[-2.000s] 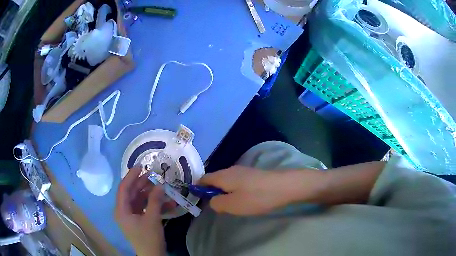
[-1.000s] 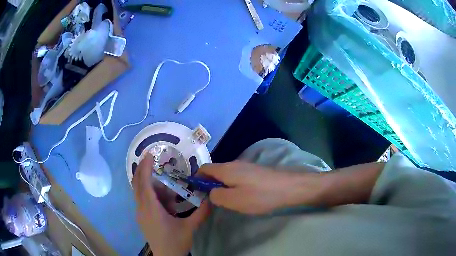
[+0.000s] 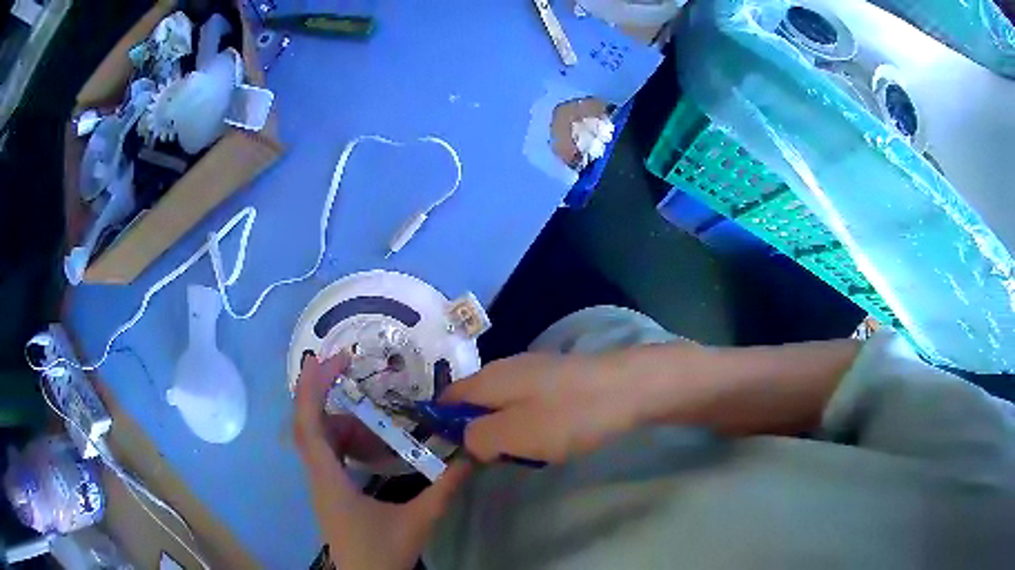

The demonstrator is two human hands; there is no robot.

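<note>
A round white lamp housing [image 3: 367, 292] with curved slots lies at the mat's near edge by the wearer's lap. My left hand [image 3: 362, 479] is curled round its near left side, fingers holding a narrow white strip [image 3: 401, 436] slanted across the housing. My right hand [image 3: 534, 406] comes from the right and is closed on blue-handled cutters [image 3: 451, 421]. Their dark jaws lie at the housing's middle, beside the strip. Whether the jaws grip anything is too small to tell. Thin wires show at the housing's centre.
A white paddle-shaped cover [image 3: 208, 384] and a looping white cord [image 3: 326, 212] lie on the blue mat [image 3: 445, 100]. A cardboard parts box [image 3: 184, 212] stands upper left, a green-handled screwdriver [image 3: 323, 25] beside it. A power strip [image 3: 76, 390] is at left, a green basket [image 3: 757, 206] at right.
The housing has shifted right and turned slightly. My left hand has moved right with it and its grip has changed. My right hand keeps the cutters at the housing.
</note>
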